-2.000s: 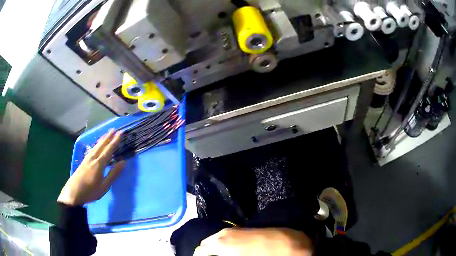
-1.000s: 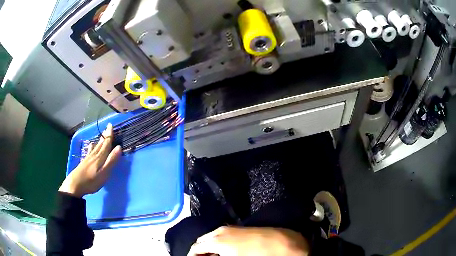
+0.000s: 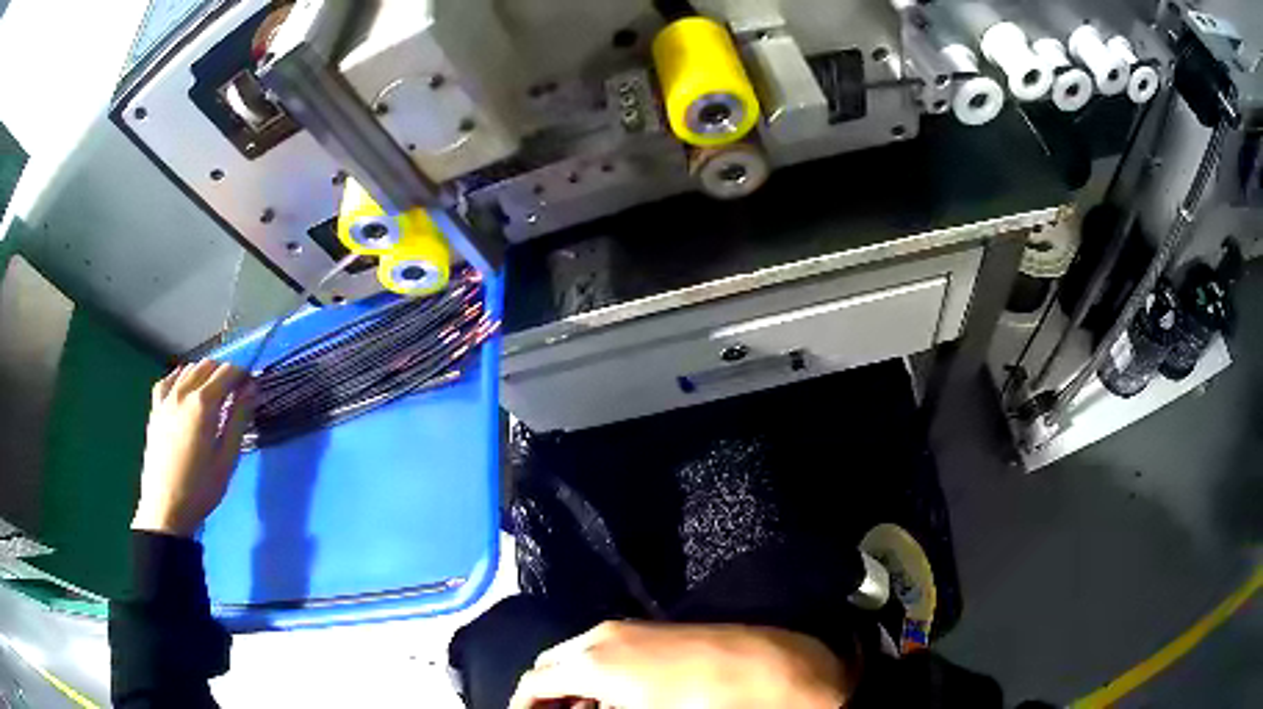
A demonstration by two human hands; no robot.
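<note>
Cut black cable pieces (image 3: 367, 363) lie in a bundle at the upper part of the blue plastic tray (image 3: 374, 519), their reddish stripped ends (image 3: 471, 319) to the right. My left hand (image 3: 194, 441) is at the tray's left rim, its fingers curled over the left ends of the cables; I cannot tell if it grips them. A cable runs from the yellow feed rollers (image 3: 395, 249) down toward the bundle. My right hand (image 3: 686, 668) lies at the bottom edge over dark clothing, partly cut off; its fingers are not clearly seen.
The wire cutting and stripping machine (image 3: 582, 173) stands above the tray, with an inlet yellow roller (image 3: 706, 81) and white guide pulleys (image 3: 1018, 58). A drawer (image 3: 831, 326) is below. Speckled waste (image 3: 727, 506) and a tape-like roll (image 3: 900, 575) are lower down. The feeder stand (image 3: 1108, 374) is at right.
My left hand has moved left from over the cables to the tray's left rim, and its fingers have curled. A cable now extends from the outlet rollers. My right hand stays about the same.
</note>
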